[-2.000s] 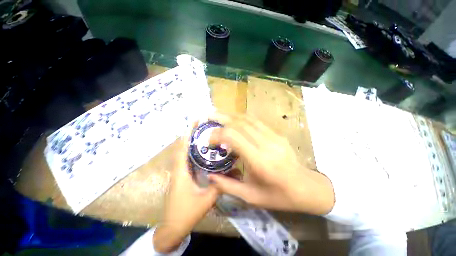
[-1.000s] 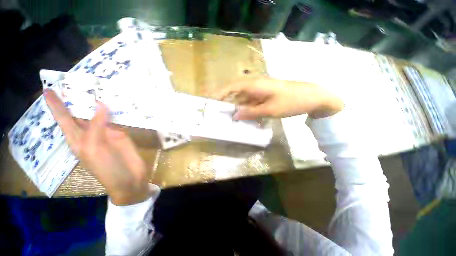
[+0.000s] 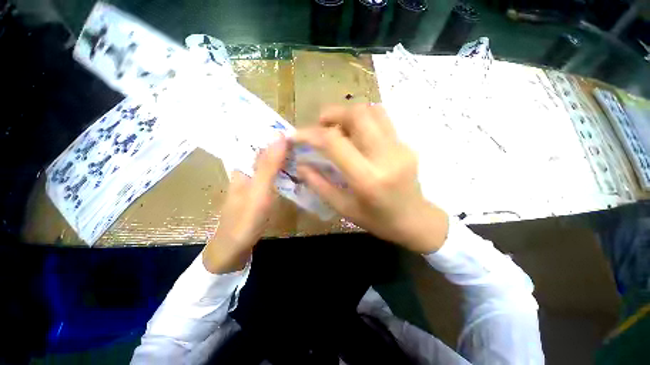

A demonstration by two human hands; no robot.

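Note:
A long white adhesive carrier strip (image 3: pixel 135 53) with dark shapes runs from the upper left down to my hands at the middle. Blue print shows on it near my fingers. My left hand (image 3: pixel 249 207) holds the strip between thumb and fingers at its lower part. My right hand (image 3: pixel 374 175) is blurred beside it, thumb and fingers closed on the strip's near end; whether a small piece is pinched there is hidden. A stack of die-cut adhesive sheets (image 3: pixel 107 160) lies at the left of the bench, partly under the strip.
Large white liner sheets (image 3: pixel 492 142) lie on the right of the brown bench (image 3: pixel 324 82). Black cylindrical housings (image 3: pixel 410 18) stand on the green conveyor (image 3: pixel 264 25) beyond. A blue bin (image 3: pixel 78 299) is below the bench at left. A person's sleeve or clothing shows at far right.
The housing held two seconds ago is out of my hands. Since one second ago, the strip has swung to a steeper slant, and my left hand has moved right, close to my right hand.

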